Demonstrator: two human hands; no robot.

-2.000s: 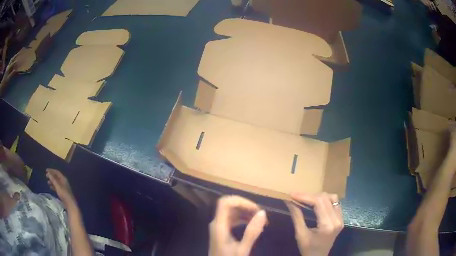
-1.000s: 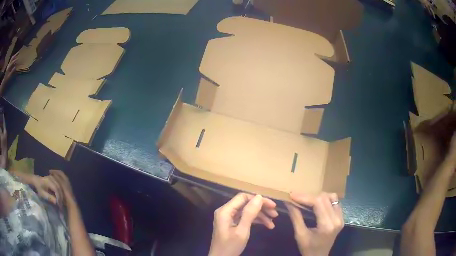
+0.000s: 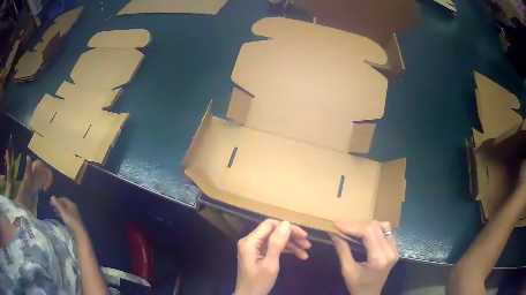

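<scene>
A tan box blank (image 3: 282, 167) lies partly folded in front of me. Its side walls are raised at left and right, and its base has two dark slots. The lid panel (image 3: 311, 86) lies away from me, with a rounded tuck flap at its far end. My right hand (image 3: 366, 253) pinches the near front panel toward its right end, fingers above and thumb on the near side. My left hand (image 3: 270, 250) is at the middle of the front edge, fingers curled and parted; whether its fingertips touch the card cannot be told.
Another blank (image 3: 83, 121) lies at left, with a person's hands and patterned sleeve (image 3: 34, 248) below it. At right, another person's arm (image 3: 490, 236) reaches a part-folded box (image 3: 487, 173). A darker raised lid (image 3: 357, 20) stands beyond my blank on the green table (image 3: 173, 75).
My left hand has risen to the front edge, then shifted slightly left. My right hand keeps its pinch. The neighbours' hands at left and right have moved.
</scene>
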